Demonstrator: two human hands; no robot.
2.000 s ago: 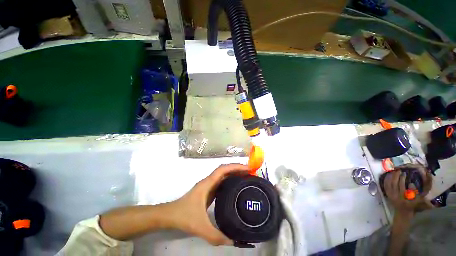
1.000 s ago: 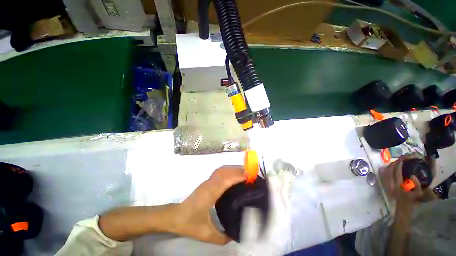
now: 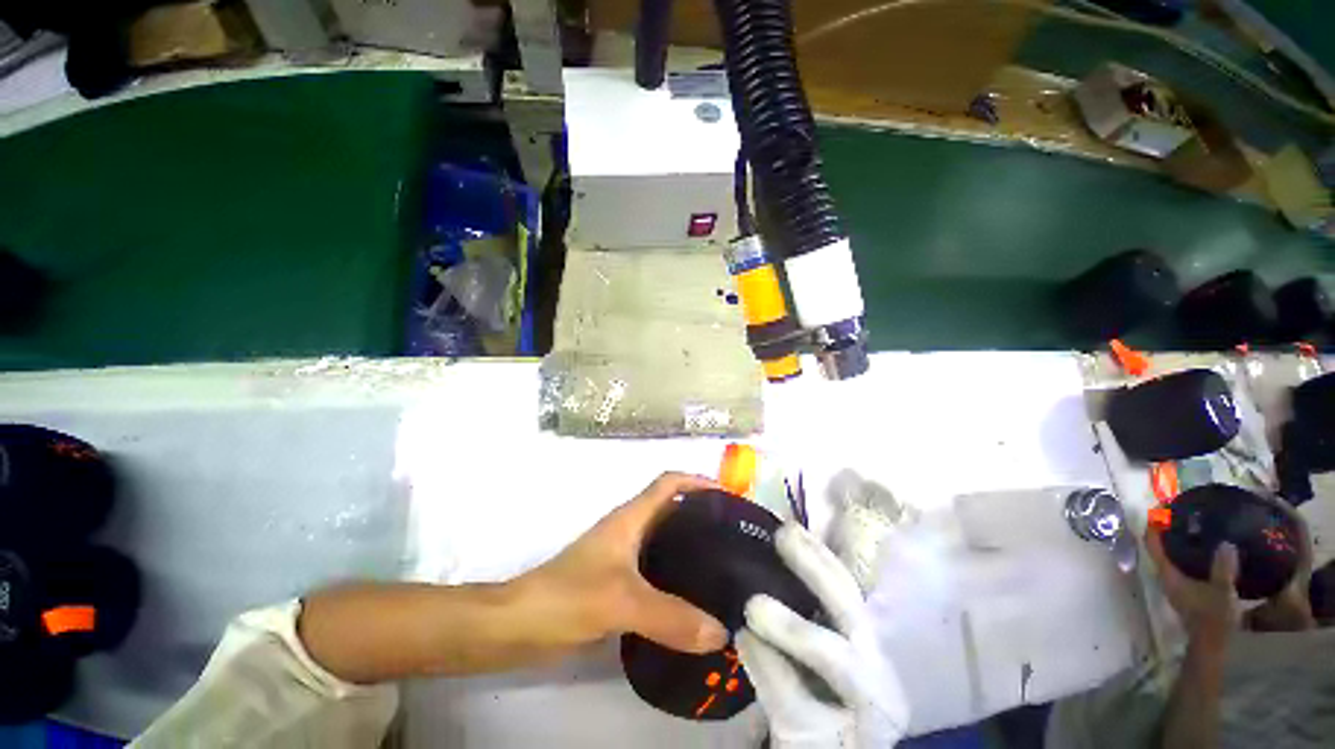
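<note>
A black fabric speaker (image 3: 725,549) is tilted in front of me, with its orange strap (image 3: 738,468) at the top and orange button marks low on its body. My bare left hand (image 3: 622,578) grips it from the left, the thumb across its front. My white-gloved right hand (image 3: 820,644) holds its right side, fingers on the black surface. The hands hide part of the body, and the lower edge of the glove is cut off by the picture.
Dark tweezers (image 3: 795,501) and a pale wrapped item (image 3: 867,527) lie behind the speaker. A yellow-orange nozzle (image 3: 764,310) and black ribbed hose (image 3: 783,132) hang above. Black speakers (image 3: 44,498) stand left. Another person's hands (image 3: 1208,593) hold a speaker at right.
The speaker has turned so its logo end no longer faces me and the orange marks show. The gloved hand, blurred over the speaker before, now grips its right side. The whole view has shifted slightly.
</note>
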